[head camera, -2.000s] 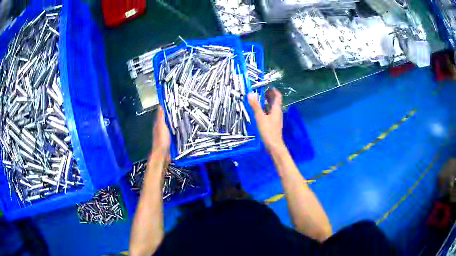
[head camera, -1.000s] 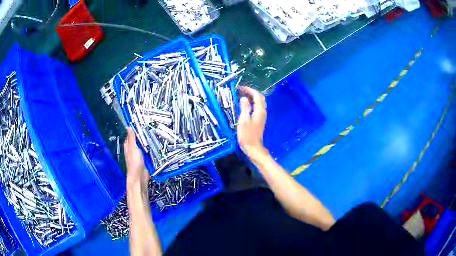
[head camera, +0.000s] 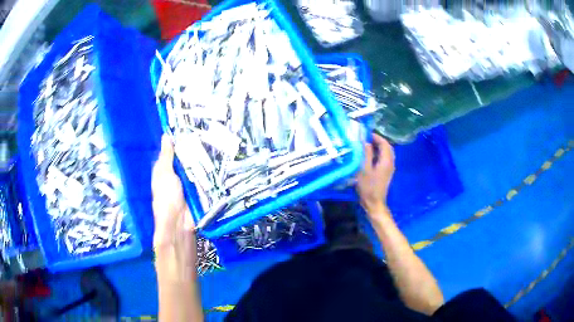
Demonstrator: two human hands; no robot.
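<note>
A blue parts tray [head camera: 283, 205] heaped with slim silver metal parts [head camera: 242, 107] is held up in front of me, tilted. My left hand [head camera: 168, 201] presses along its left side, fingers partly hidden. My right hand [head camera: 377, 173] is at its lower right corner, fingertips partly hidden behind the rim. A second blue tray [head camera: 367, 78] with similar parts shows behind and to the right of the held tray, mostly covered by it. I cannot tell whether the two touch.
A large blue tray of parts [head camera: 82, 157] stands at the left beside a blue crate wall [head camera: 129, 107]. A red bin [head camera: 179, 16] and bags of parts [head camera: 478, 44] lie on the green bench [head camera: 428, 110]. Below are another parts tray [head camera: 270, 229] and a blue crate [head camera: 428, 170].
The held tray looks larger and closer, raised towards me, and covers more of the bench. The view has shifted. Both hands stay at the tray's sides.
</note>
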